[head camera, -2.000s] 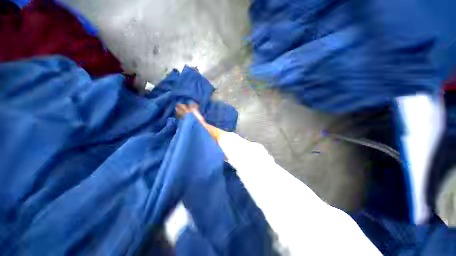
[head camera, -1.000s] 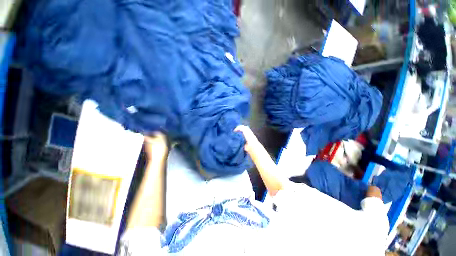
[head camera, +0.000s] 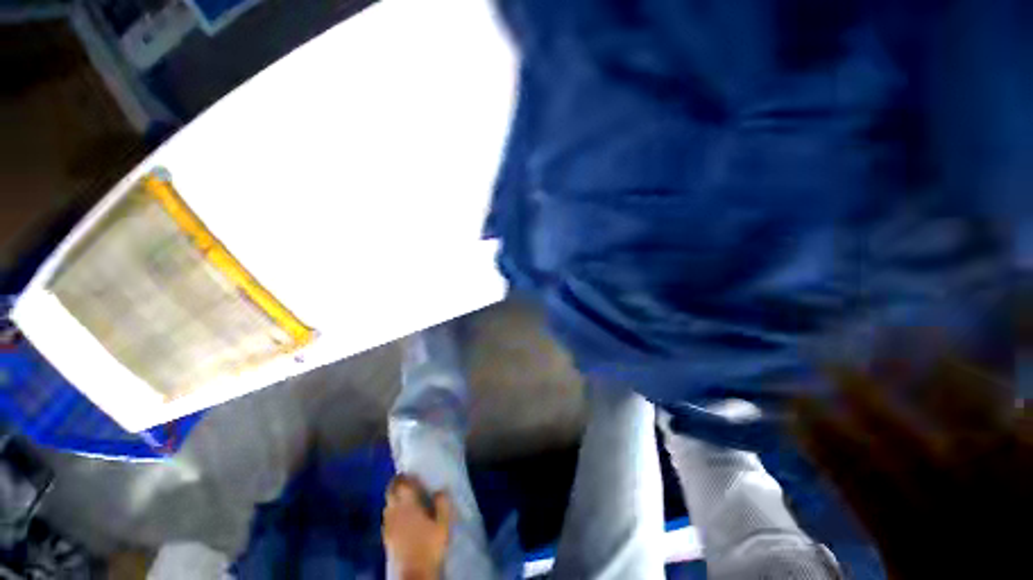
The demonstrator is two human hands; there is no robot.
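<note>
A large navy blue garment bundle (head camera: 725,204) fills the upper right, close to the camera and blurred. A small hand (head camera: 417,527), which looks like my left hand, is at the bottom against a light blue trouser leg. Its fingers point up and look bent; whether it grips the cloth cannot be told. A dark brown, blurred, finger-like shape (head camera: 906,453) lies over the bundle's lower right edge, very near the lens. It may be my right hand, but its grip cannot be made out.
A white board or table top (head camera: 374,170) with a yellow-edged, beige panel (head camera: 170,300) spans the upper left. A bright blue crate (head camera: 68,408) is at the left edge below it. Light trouser legs (head camera: 617,487) and a patterned grey-white piece (head camera: 742,510) are at the bottom.
The view has turned and moved closer to the white board. The blue bundle has shifted from upper left to upper right. Both forearms seen holding or touching it earlier are no longer clearly visible.
</note>
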